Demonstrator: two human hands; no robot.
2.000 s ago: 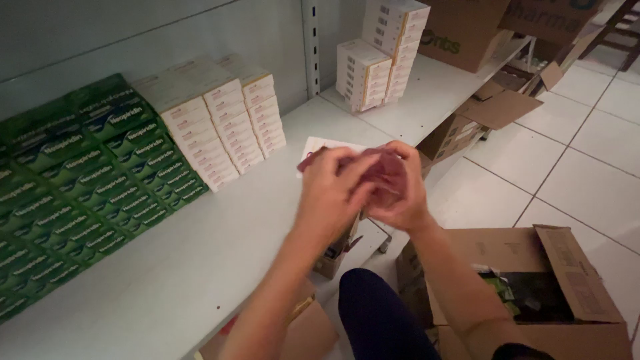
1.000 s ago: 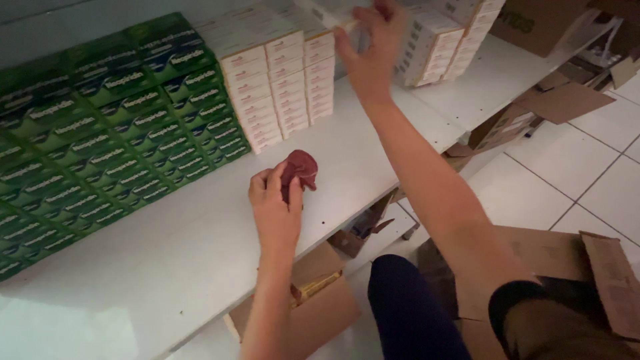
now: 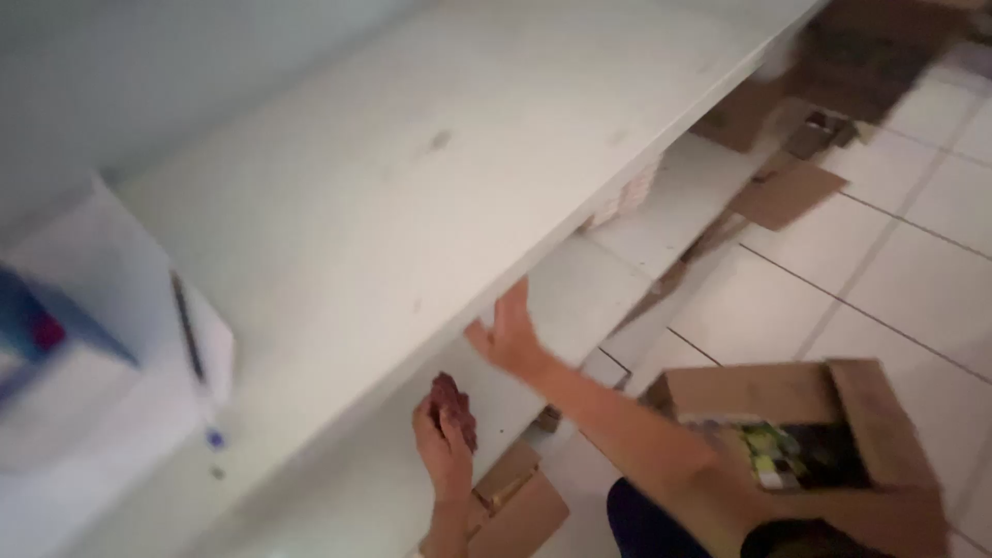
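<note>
My left hand (image 3: 446, 449) grips a crumpled dark red cloth (image 3: 454, 409) above the lower white shelf (image 3: 566, 291). To its upper right, my right hand (image 3: 508, 333) has its fingers apart at the front edge of the upper white shelf (image 3: 372, 201); I see nothing held in it, though its fingertips are blurred. Beyond that hand, part of a stack of small white boxes (image 3: 632, 194) shows beneath the upper shelf. The rest of the lower shelf's stock is hidden by the upper board.
Blurred white packaging (image 3: 116, 310) and a pen (image 3: 186, 325) lie on the upper shelf at left. An opened cardboard box (image 3: 744, 387) with green items stands on the tiled floor at right. Another carton (image 3: 523, 511) sits below the shelf, and a cardboard flap (image 3: 790, 190) juts out farther back.
The view has swung up to the upper shelf, hiding the green boxes. My right hand has left the white boxes it was touching. The red cloth has stayed in my left hand since one second ago.
</note>
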